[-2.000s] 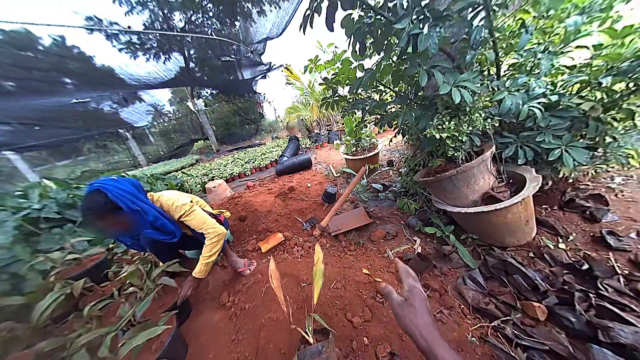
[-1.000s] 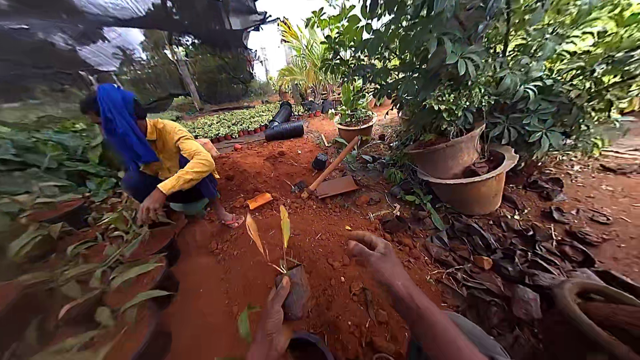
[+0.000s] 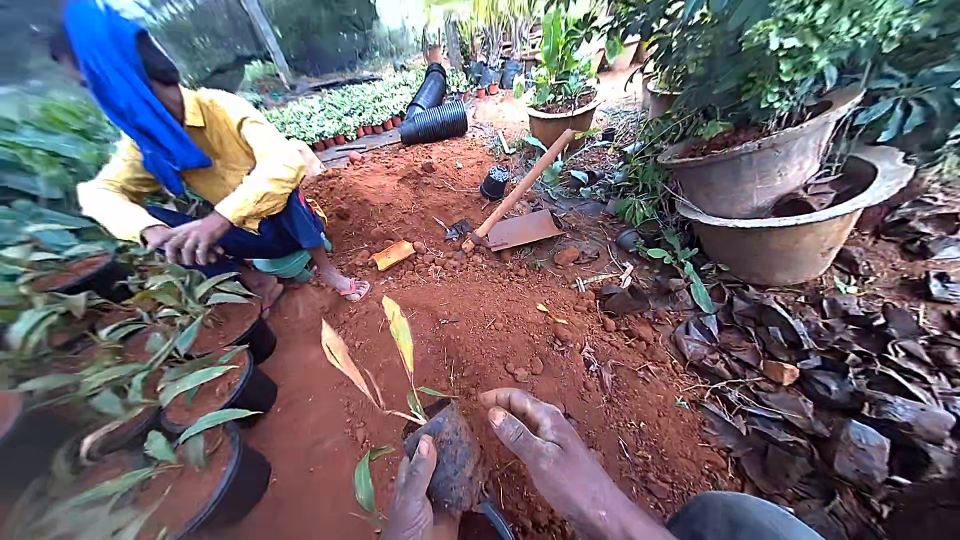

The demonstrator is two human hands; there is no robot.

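My left hand [image 3: 415,491] holds a small dark plastic nursery bag [image 3: 448,457] from below and its left side, thumb along the wall. Out of the tilted bag grows a seedling with yellowing and green leaves [image 3: 401,337]. Close to the bag's right side is my right hand [image 3: 541,446], fingers loosely bent and apart, holding nothing. Under the bag, at the bottom edge, part of a black pot's rim [image 3: 496,519] shows.
A person in a yellow shirt [image 3: 225,150] crouches at the left behind black pots of plants [image 3: 244,390]. Ahead, a wooden-handled hoe [image 3: 525,229] lies on red soil near an orange piece [image 3: 394,255]. Large stacked planters [image 3: 780,240] and empty plastic bags [image 3: 840,397] are at the right.
The left hand, out of sight two seconds ago, came up holding the bag. The right hand is now nearer the bag. The other person has straightened up from bending over the pots.
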